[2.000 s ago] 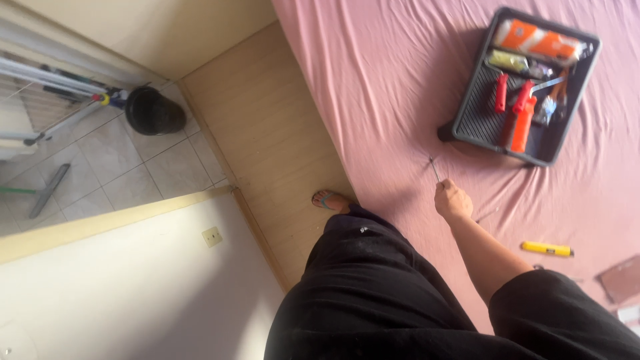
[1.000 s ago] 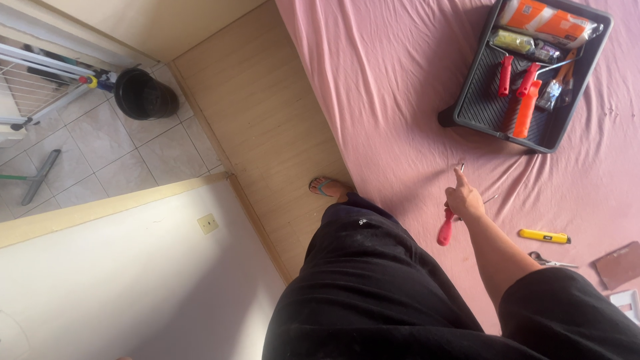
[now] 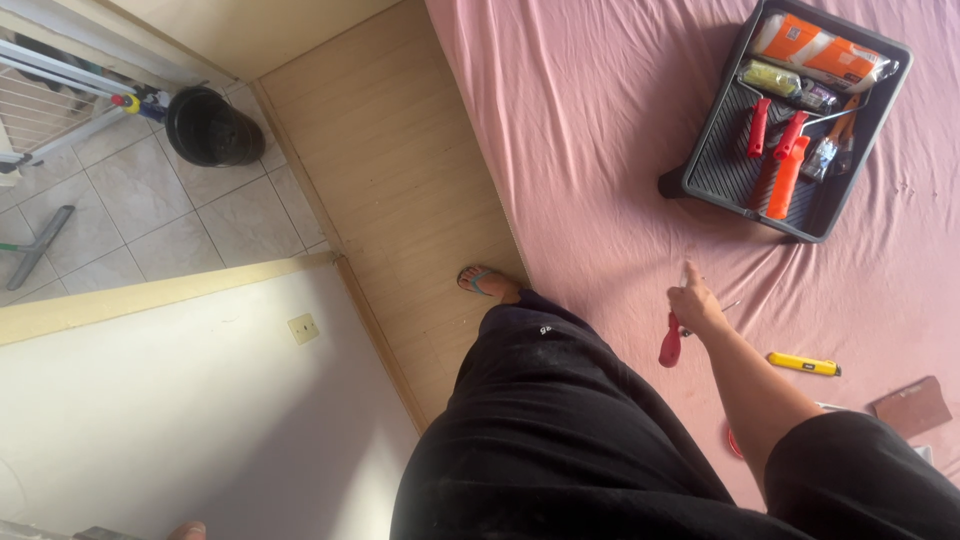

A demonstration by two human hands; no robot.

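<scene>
My right hand (image 3: 696,304) is closed around a red-handled tool (image 3: 670,343) over the pink cloth. The handle sticks out below the fist, and the fingers hide much of the rest, so its kind is unclear. The index finger points toward the black paint tray. A thin metal tool (image 3: 732,305) lies beside the hand, partly hidden by it. At the bottom left edge, a fingertip of my left hand (image 3: 191,531) shows near a dark grey object (image 3: 101,533); whether it holds this cannot be told.
The black paint tray (image 3: 701,184) holds red-handled rollers, wrapped roller covers and paintbrushes. A yellow utility knife (image 3: 804,364) and a brown block (image 3: 913,406) lie on the pink cloth (image 3: 585,150). A black bucket (image 3: 214,127) and a squeegee (image 3: 41,247) are on the tiles, left of a wall.
Two seconds ago my right hand showed a thin tool pointing forward; the red handle now shows below the fist. A fingertip of my left hand has come in at the bottom left.
</scene>
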